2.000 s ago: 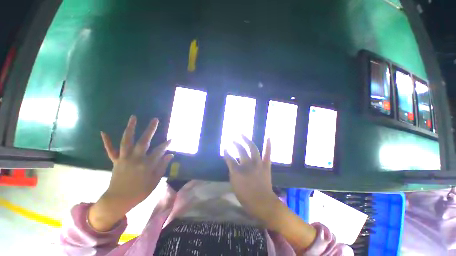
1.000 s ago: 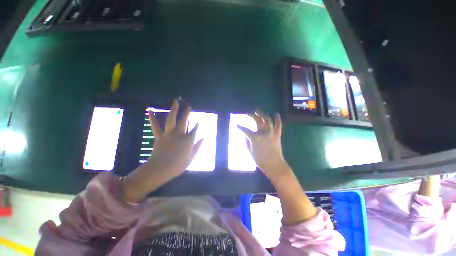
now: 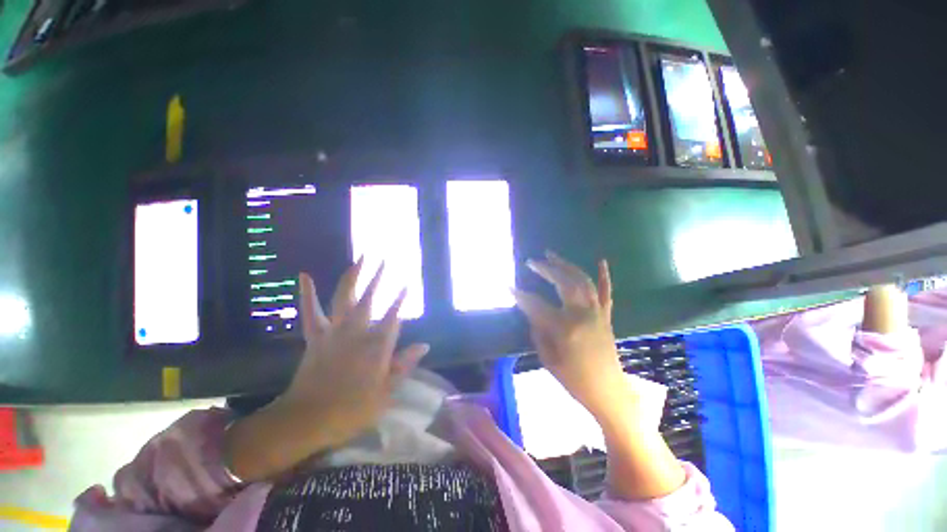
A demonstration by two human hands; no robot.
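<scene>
A black test tray (image 3: 223,343) lies in front of me with phones side by side. The far left phone (image 3: 166,272) is white with small blue dots at two corners. The second phone (image 3: 272,255) shows a black menu with green and white rows. The third phone (image 3: 386,234) and fourth phone (image 3: 480,244) are plain white. My left hand (image 3: 353,358) is spread over the lower part of the second and third phones, holding nothing. My right hand (image 3: 576,322) is beside the fourth phone's lower right corner, fingers apart and empty.
Another tray (image 3: 613,171) with lit phones is at the far right. A dark tray (image 3: 114,12) is at the top left. A blue bin (image 3: 739,416) with a white sheet (image 3: 550,414) sits at the near edge. Another person's pink sleeve (image 3: 883,348) is at right. A black panel stands upper right.
The view has shifted. My left hand has moved down off the menu phone's upper part, uncovering its rows. My right hand has moved off the fourth phone to its right side.
</scene>
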